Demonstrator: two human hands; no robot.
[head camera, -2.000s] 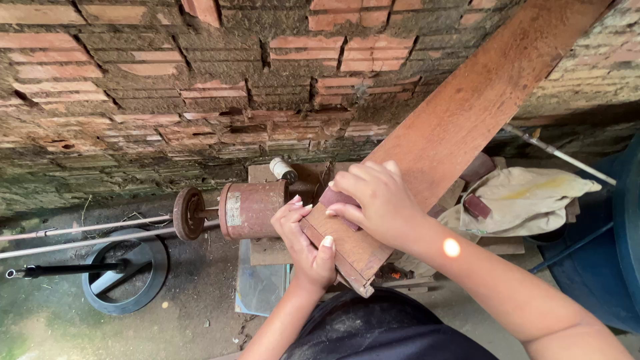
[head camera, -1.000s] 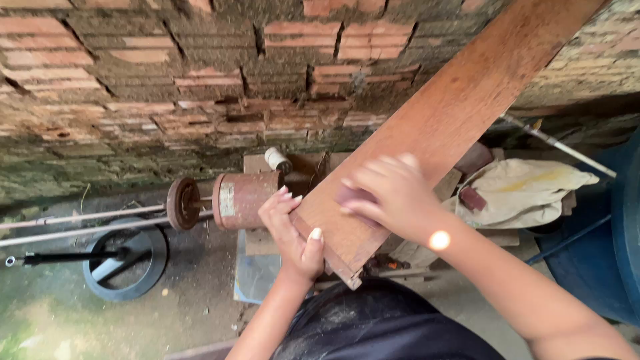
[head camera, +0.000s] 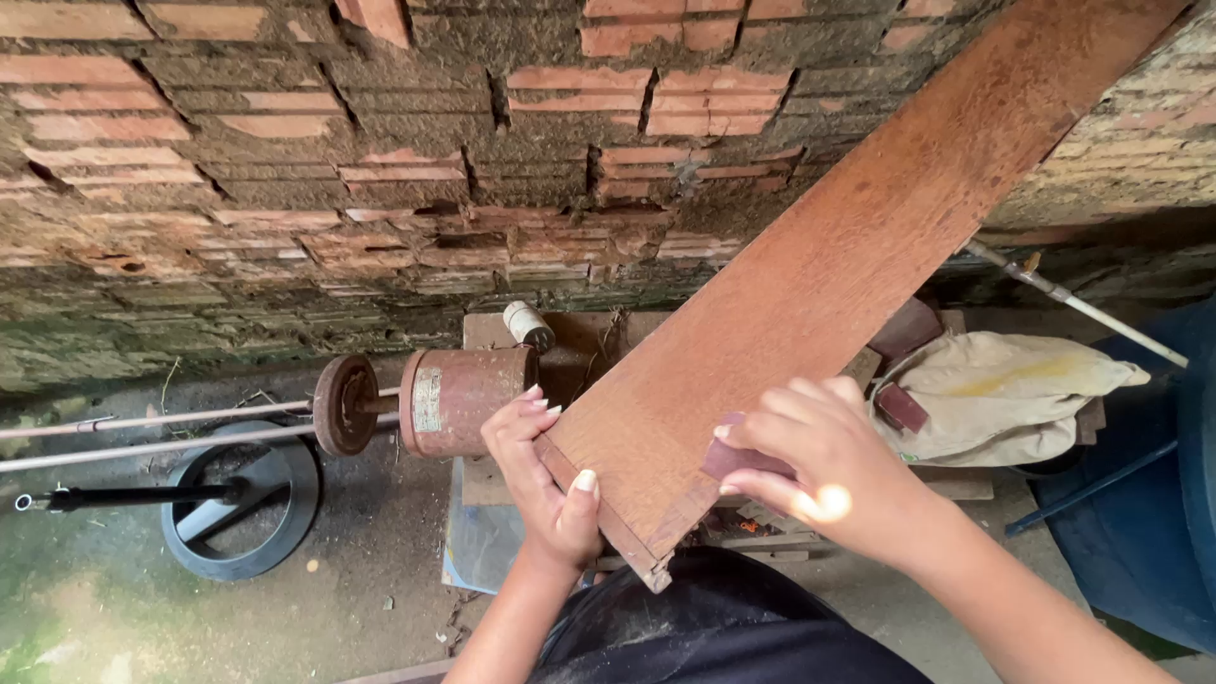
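A long reddish-brown wooden board (head camera: 817, 247) slants from near my body up to the top right. My left hand (head camera: 546, 484) grips its near left end, the thumb on top and the fingers at the edge. My right hand (head camera: 807, 456) pinches a folded piece of dark red sandpaper (head camera: 746, 456), which rests against the board's face by its right edge. The board's near corner is chipped and rough. A second small dark red piece of sandpaper (head camera: 901, 408) lies on a beige cloth (head camera: 1007, 394) right of the board.
A brick wall (head camera: 589, 142) runs across the back. To the left are a rusty motor (head camera: 465, 401), metal rods (head camera: 190, 425) and a round grey base with a black pole (head camera: 237, 503). A blue plastic container (head camera: 1130, 522) stands at the right; a white pipe (head camera: 1121, 328) slants above it.
My right hand has moved along the board with the sandpaper and is now at the board's right edge. My left hand still grips the near end.
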